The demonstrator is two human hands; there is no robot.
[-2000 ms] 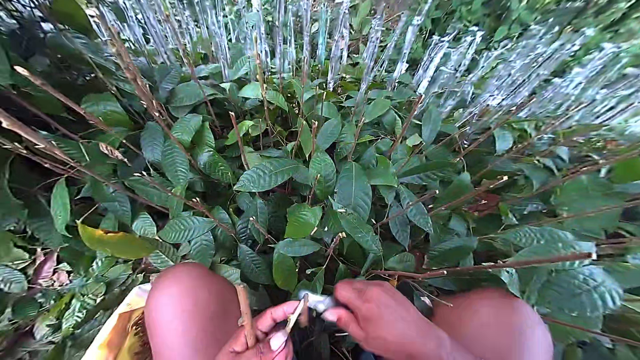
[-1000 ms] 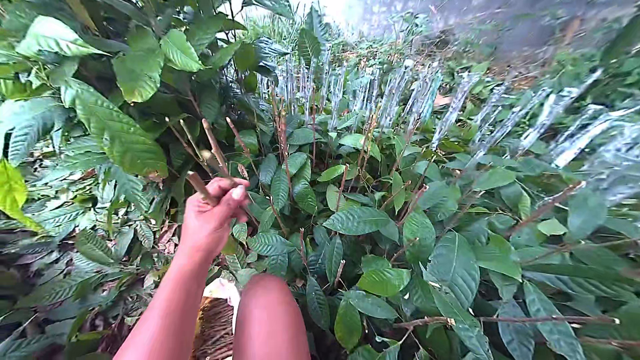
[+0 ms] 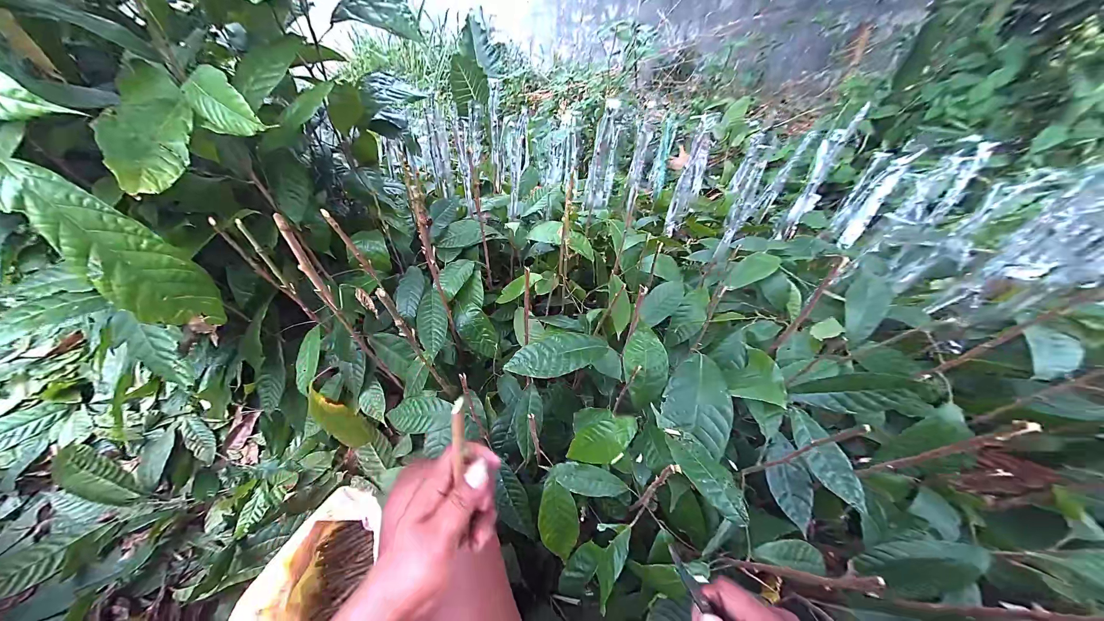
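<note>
My left hand (image 3: 444, 509) is closed around a short cut stick (image 3: 458, 431), its pale tip pointing up, in front of my knee. At the bottom edge my right hand (image 3: 746, 601) grips a dark, narrow blade (image 3: 690, 582), whose handle is hidden in the fingers. Leafy seedlings with cut-off brown stems (image 3: 310, 267) surround both hands. Further back, rows of stems wrapped in clear plastic (image 3: 690, 168) stand upright or lean to the right.
An open whitish bag (image 3: 297, 552) with brown, stringy-looking contents lies left of my left arm. Large-leaved branches (image 3: 121, 241) hang in from the left. Bare cut stems (image 3: 957, 448) jut across the right side. A grey wall (image 3: 733, 43) rises at the back.
My left hand has moved back down toward my knee with the stick. My right hand, out of view one second ago, shows again at the bottom edge. The view has shifted.
</note>
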